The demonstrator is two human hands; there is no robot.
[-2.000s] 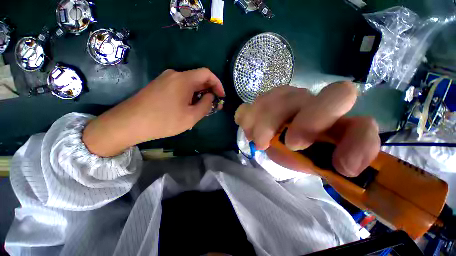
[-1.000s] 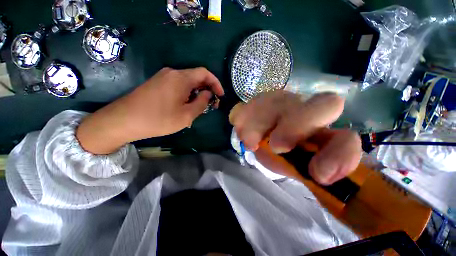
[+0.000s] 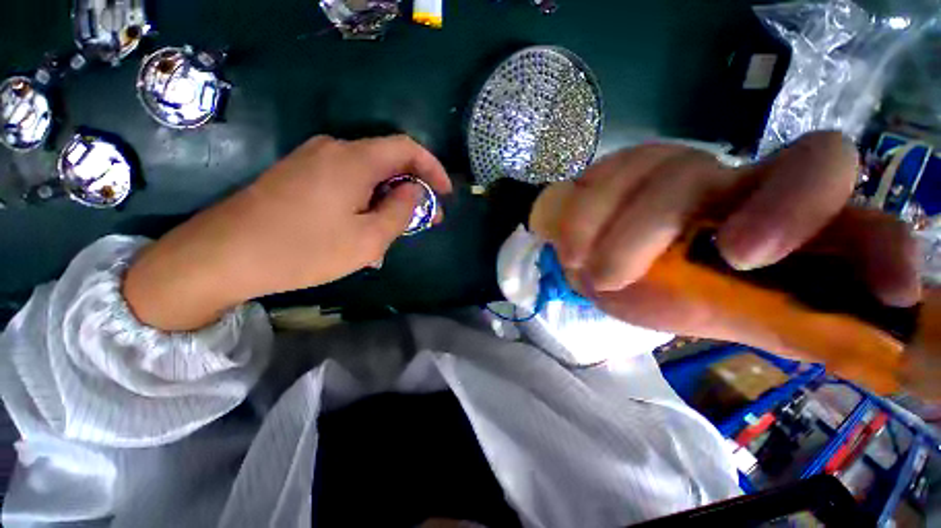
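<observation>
My left hand (image 3: 299, 211) holds a small round chrome housing (image 3: 418, 205) between its fingertips, partly hidden by the fingers. My right hand (image 3: 671, 211) grips the orange and black electric screwdriver (image 3: 764, 309). The driver's front points left toward the housing; a black nose (image 3: 506, 201) and a small pale tip show just beyond my fingers, short of the housing. The round, dotted screw tray (image 3: 537, 116) lies behind, between my hands, with shiny specks on its right side. A blue band (image 3: 555, 276) is on my right wrist.
Several chrome housings (image 3: 95, 171) lie at the upper left. Another unit (image 3: 358, 14) and a white and yellow tag (image 3: 427, 11) are at the top edge. A dark box (image 3: 758, 74) and clear plastic bag (image 3: 825, 62) are at upper right. Blue racks (image 3: 722, 376) are at lower right.
The housing in my left hand is turned so its shiny rim shows. My right hand and the screwdriver have moved up and right. The bench things have shifted up and left in view.
</observation>
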